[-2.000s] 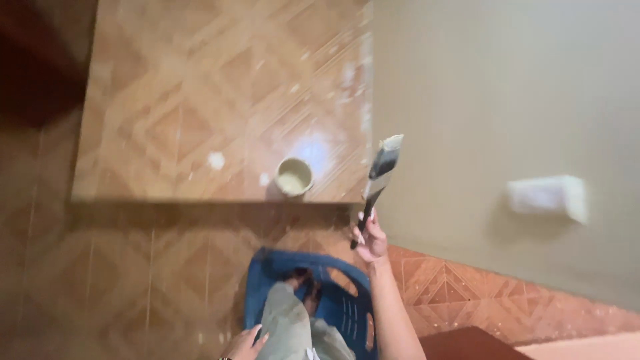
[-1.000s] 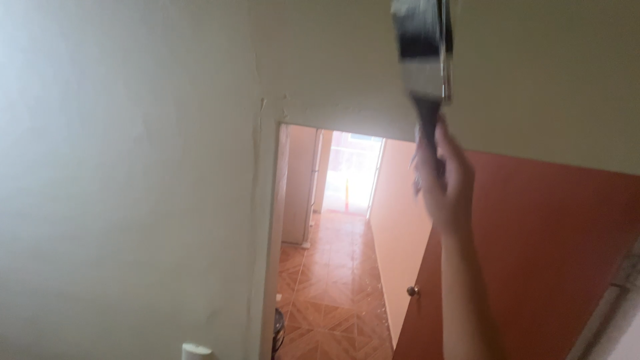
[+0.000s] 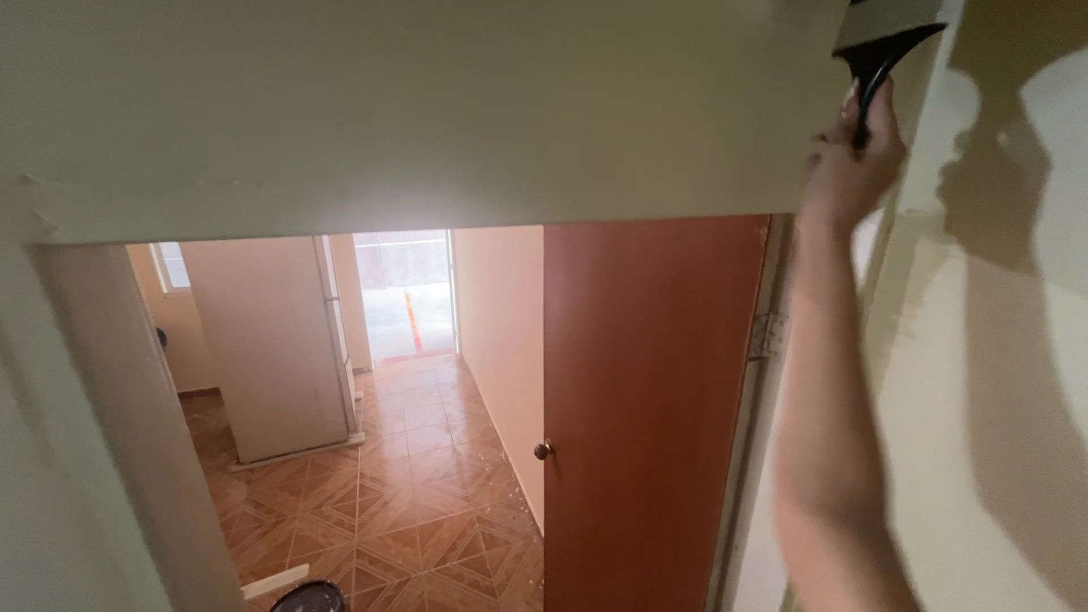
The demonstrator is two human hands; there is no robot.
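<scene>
My right hand point(image 3: 857, 166) is raised at the upper right, its fingers closed around the black handle of a wide paintbrush point(image 3: 880, 51). The brush points upward near the corner of the wall point(image 3: 442, 110) above the doorway; its bristles are cut off by the top edge of the view, so whether they touch the wall cannot be told. On the adjoining wall point(image 3: 922, 365) at the right, uneven edges of paint show beside a dark shadow. My left hand is out of view.
Below the wall, a brown door point(image 3: 650, 408) with a round knob point(image 3: 542, 451) stands open. Through the doorway are a tiled floor point(image 3: 408, 493), a refrigerator point(image 3: 268, 348) and a dark bucket point(image 3: 310, 597) at the bottom edge.
The view has swung from the tiled platform, cup and blue chair up to the doorway wall. My right hand still holds the brush, now at the upper right. My left hand has left the view.
</scene>
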